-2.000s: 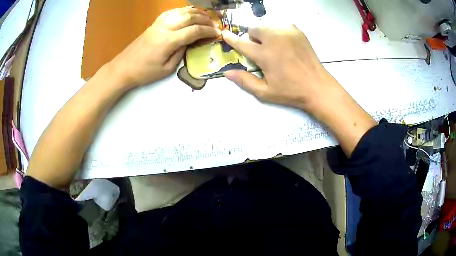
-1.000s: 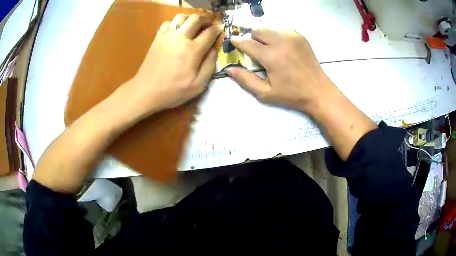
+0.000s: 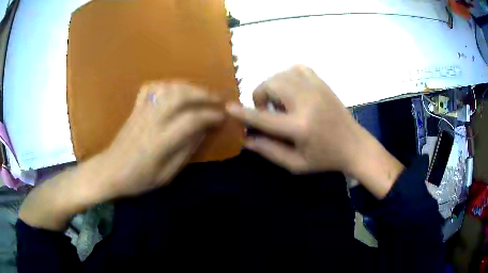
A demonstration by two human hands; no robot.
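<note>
The brown panel (image 3: 144, 48) lies on the white table with its near part at the table's front edge, close to my body. My left hand (image 3: 166, 128) is on the panel's lower right part, its fingertips at the right edge; it is blurred. My right hand (image 3: 307, 125) is just beyond the panel's right edge, its index finger and thumb reaching the panel's lower right corner. Whether either hand pinches the panel is blurred. The panel's right edge looks ragged and dark. The needle area is not in view.
The white table (image 3: 332, 53) has a dark seam across its far part. A smartphone (image 3: 441, 158) lies on the clutter at the right. Pink strips (image 3: 9, 154) hang at the left table edge. Red items show at the far right.
The brown panel has straightened and moved towards my body, and both hands are lower in the picture. The view has tilted down, so the presser foot and red-handled tool have left it.
</note>
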